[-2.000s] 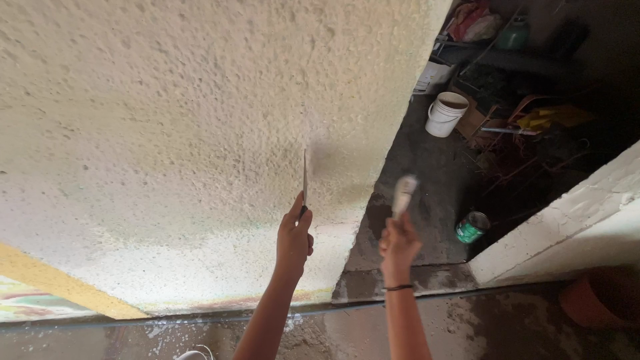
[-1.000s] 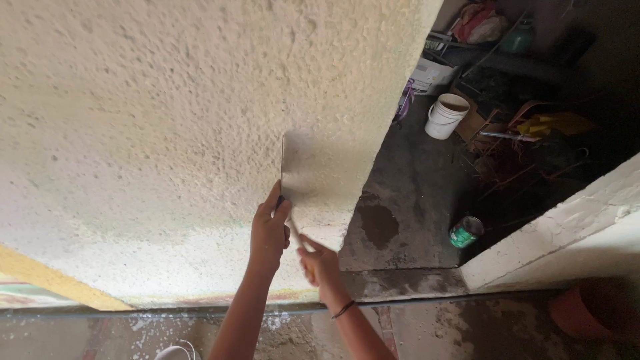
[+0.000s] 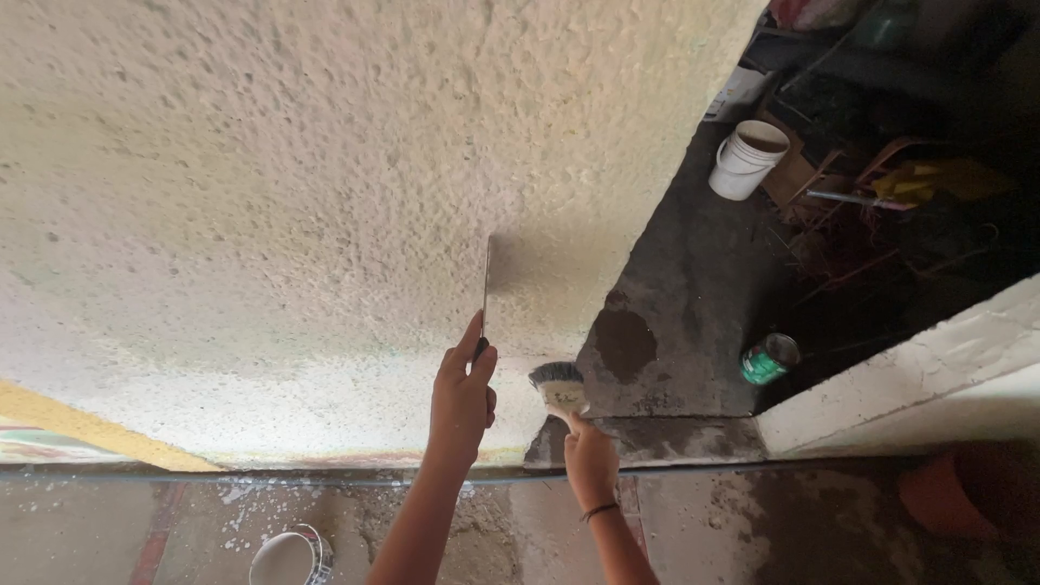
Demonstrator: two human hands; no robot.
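Observation:
My left hand (image 3: 465,398) is closed on the dark handle of a thin flat-bladed tool (image 3: 487,284), seen edge-on in front of the rough painted wall (image 3: 341,203); its exact kind cannot be told. To its right, my right hand (image 3: 591,463), with a dark band at the wrist, grips a wide paintbrush (image 3: 561,390). The brush's dark bristles point up, near the wall's lower right edge. Whether either tool touches the wall cannot be told. At the bottom left, a small bucket (image 3: 286,561) holding whitish liquid stands on the floor.
Beyond the wall's edge lies a doorway with a dark floor (image 3: 691,268), a white bucket (image 3: 747,161), a green can (image 3: 769,358) and piled clutter. A raised sill (image 3: 682,441) crosses the opening. A reddish pot (image 3: 951,496) stands at the lower right.
My right hand and the paintbrush first moved left toward my left hand, then back to the right, apart from it. My left hand keeps its hold on the thin tool.

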